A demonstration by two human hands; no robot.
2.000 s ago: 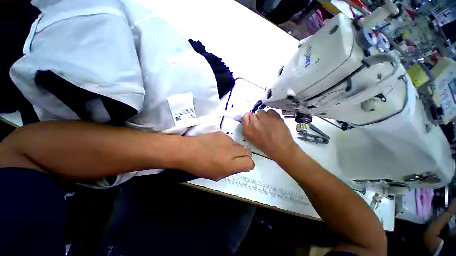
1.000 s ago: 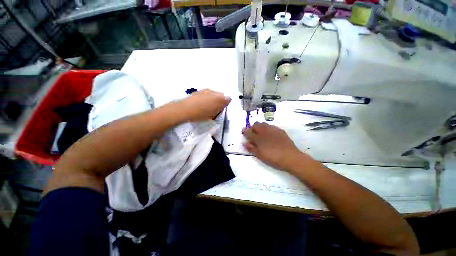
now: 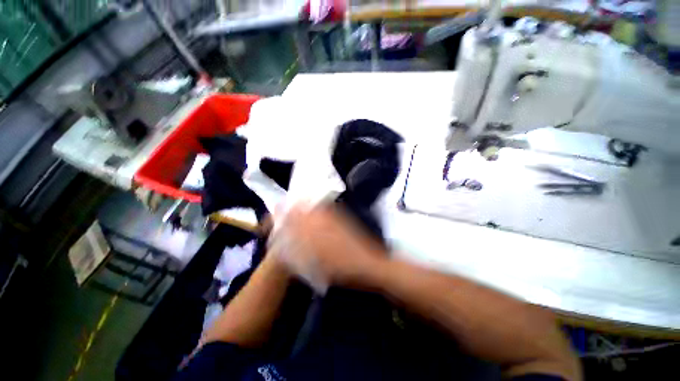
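The black-and-white garment piece (image 3: 365,160) lies at the table's front edge, left of the machine, its black part bunched on top and cloth hanging over the edge. My right hand (image 3: 317,242) is blurred over the white cloth at the front edge; its fingers seem to be on the cloth, but the grip cannot be made out. My left hand (image 3: 273,232) is mostly hidden behind my right hand and the cloth; only the forearm and a bit of the hand show.
The sewing machine (image 3: 552,82) stands at the right. Silver snips and tweezers (image 3: 570,182) lie under its arm. A red plastic basket (image 3: 168,160) with dark and white cloth is left of the table (image 3: 477,249). Another machine (image 3: 112,111) stands farther left.
My right hand has left the needle area and moved left to the cloth. My left hand has moved down toward the table edge. The garment is bunched differently, and the view has turned left.
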